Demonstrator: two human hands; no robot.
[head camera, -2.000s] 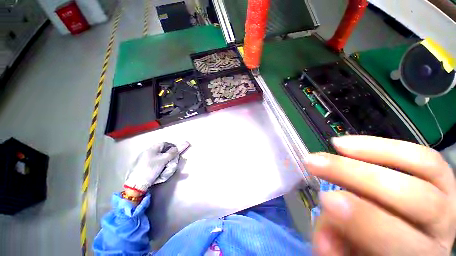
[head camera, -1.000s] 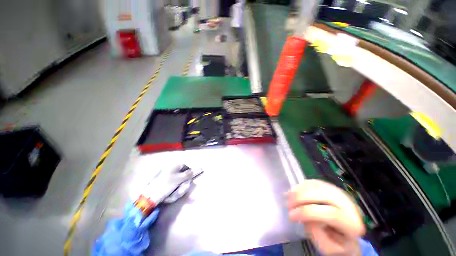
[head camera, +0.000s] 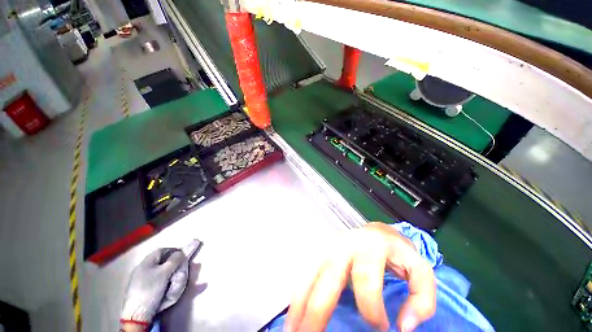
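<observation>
My left hand (head camera: 156, 282), in a white-grey knit glove with a red cuff edge, is over the shiny metal table (head camera: 259, 240). Its fingertips hold a small grey piece (head camera: 193, 248) that points up and right. My right hand (head camera: 367, 275) is bare, large and near the camera at the bottom centre, cut off by the lower edge. Its fingers are apart and curled down, and I see nothing in them. A black carrier fixture (head camera: 402, 162) with green circuit board strips (head camera: 383, 178) showing lies on the green conveyor (head camera: 506, 240).
Black bins with red fronts line the table's far edge: a left bin (head camera: 117, 217), a middle bin of black and yellow parts (head camera: 174, 185), and right bins of small grey pieces (head camera: 240, 157). An orange-red post (head camera: 248, 68) stands behind. A green board (head camera: 584, 295) shows at the right edge.
The view has swung right, so bins and table sit further left. The carrier now shows whole. My right hand has moved lower in the picture, fingers more spread; my left still holds the small piece.
</observation>
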